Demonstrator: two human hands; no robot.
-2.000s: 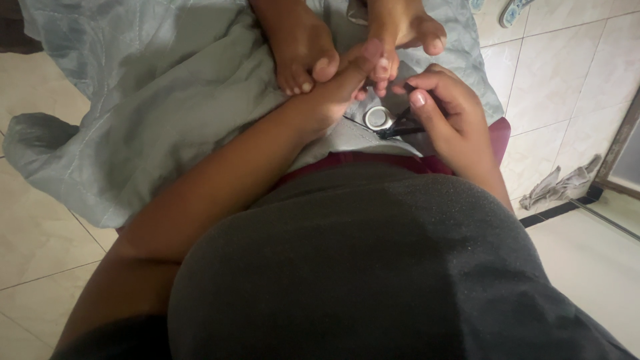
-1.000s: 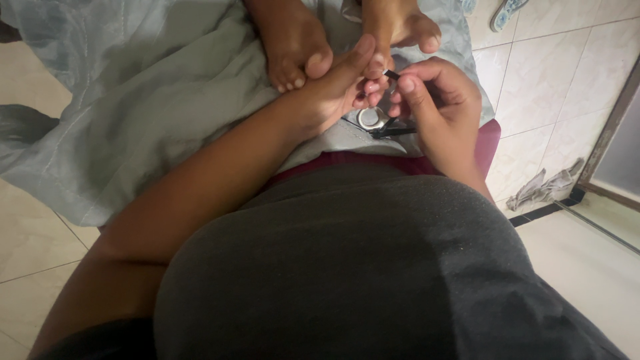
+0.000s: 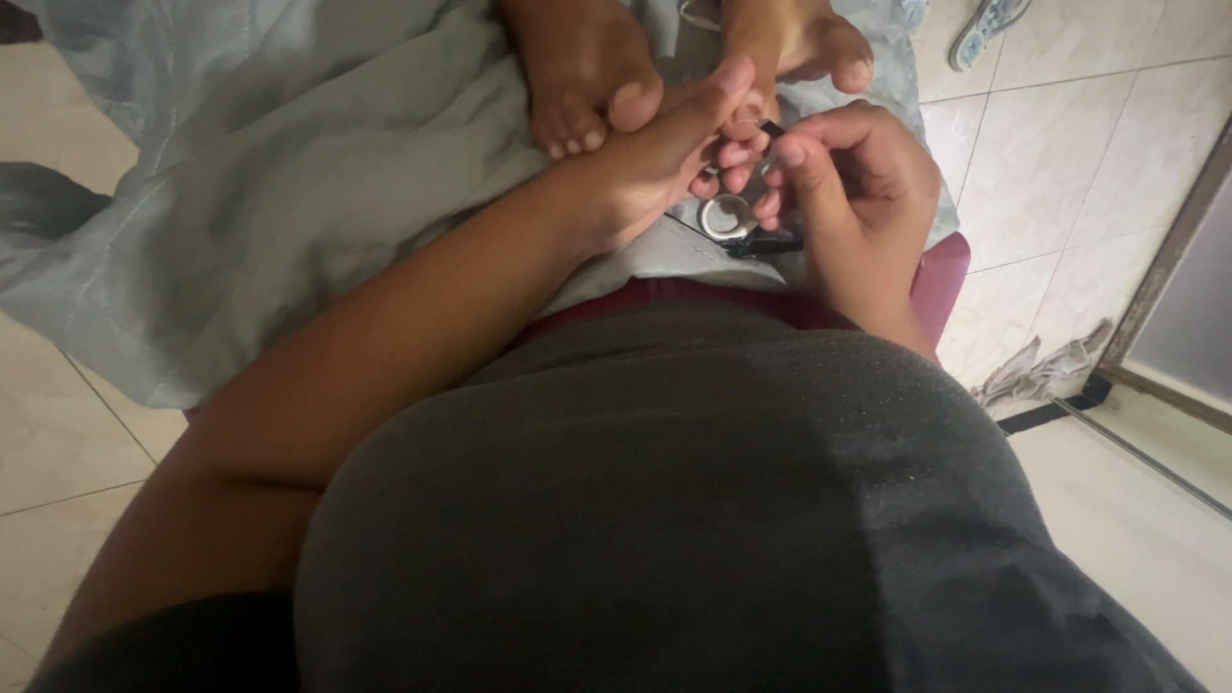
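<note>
My left hand (image 3: 664, 159) is at the toes of the right-hand bare foot (image 3: 756, 53), its thumb extended along the foot and its fingers curled near the small toes. Pinched between the thumb and fingers of my right hand (image 3: 857, 173) is a small dark, slim tool (image 3: 771, 128), its tip at those toes; its exact kind cannot be told. Just below the fingers, a round pale-rimmed thing (image 3: 727, 218) rests on the grey-green cloth (image 3: 385, 173), beside a black item (image 3: 765, 247) partly hidden by my right hand. Another bare foot (image 3: 587, 87) stands to the left on the cloth.
The cloth drapes over a maroon surface (image 3: 943, 284) near my body. Patterned flip-flops (image 3: 977, 38) lie on the tiled floor at the top right. A crumpled pale cloth (image 3: 1044, 371) lies near a framed panel (image 3: 1169, 241) at the right.
My right hand has moved up a little, bringing the small dark tool to the toes. My left hand stays by the same foot.
</note>
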